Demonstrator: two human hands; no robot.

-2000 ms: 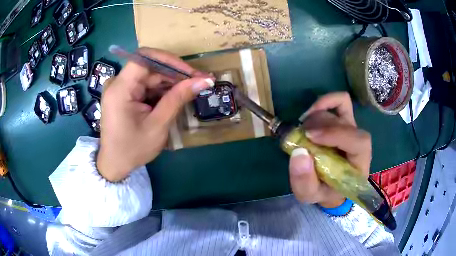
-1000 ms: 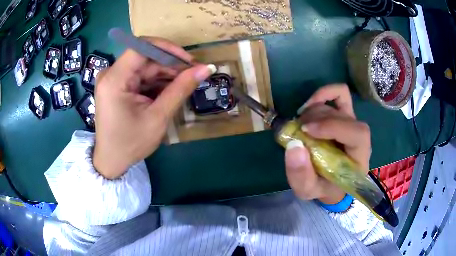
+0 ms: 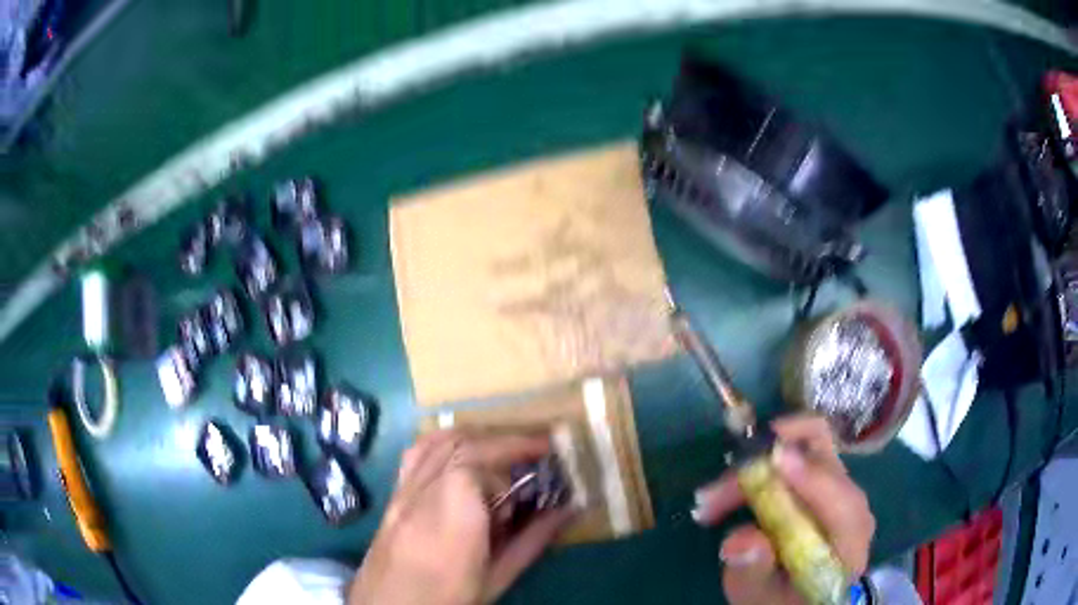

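The picture is blurred. My left hand (image 3: 455, 508) has thumb and fingers around a black watch housing (image 3: 540, 482) over the brown holding fixture (image 3: 632, 479). Whether the housing is lifted clear of the fixture I cannot tell. The tweezers cannot be made out. My right hand (image 3: 804, 502) grips the yellow-wrapped handle of the soldering iron (image 3: 715, 372). Its metal barrel points up and left, with the tip by the right edge of the tan cardboard sheet (image 3: 473, 272). Small bits lie scattered on the cardboard.
Several loose housings (image 3: 296, 384) lie at left. An orange-handled tool (image 3: 77, 479) and a pale ring (image 3: 95, 396) are at far left. A black fan-like device (image 3: 757, 171) stands upper right, above the shavings pot (image 3: 904, 355). White paper strips (image 3: 946, 260) and a red basket (image 3: 963, 561) are at right.
The view has shifted to show more of the bench's far side. The iron's tip has left the housing and points away. My left fingers have moved from holding the tweezers to around the housing.
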